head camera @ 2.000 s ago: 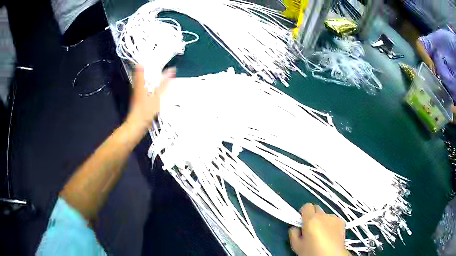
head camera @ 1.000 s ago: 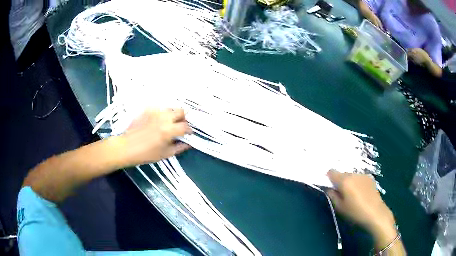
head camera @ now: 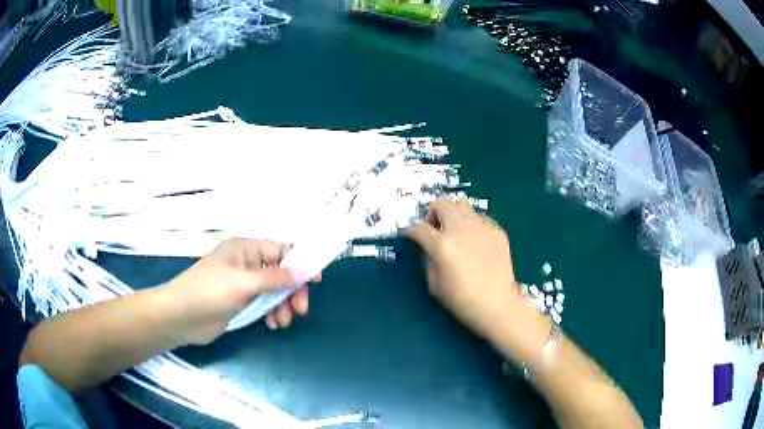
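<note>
White cables [head camera: 193,176] lie in a wide pile across the dark green table, their small silvery tips [head camera: 436,172] fanned to the right. My left hand [head camera: 255,285] is closed round a bunch of white cables, which slants up to the right over the pile. My right hand [head camera: 465,251] is at the tips of the cables, thumb and fingers close together; whether it pinches a tip is hidden. Small white pieces [head camera: 549,293] lie loose just right of my right wrist.
Open clear bins [head camera: 599,159] with small shiny parts stand at the right. Beyond them lie dark and gold parts [head camera: 523,42]. A clear tub [head camera: 402,8] is at the far edge. Crumpled clear plastic [head camera: 218,29] lies at the far left. A grey metal device [head camera: 741,289] and purple square [head camera: 722,384] are right.
The view has turned to the right, bringing the bins and small white pieces into sight. My left hand now holds a bunch raised over the pile. My right hand has moved to the cable tips.
</note>
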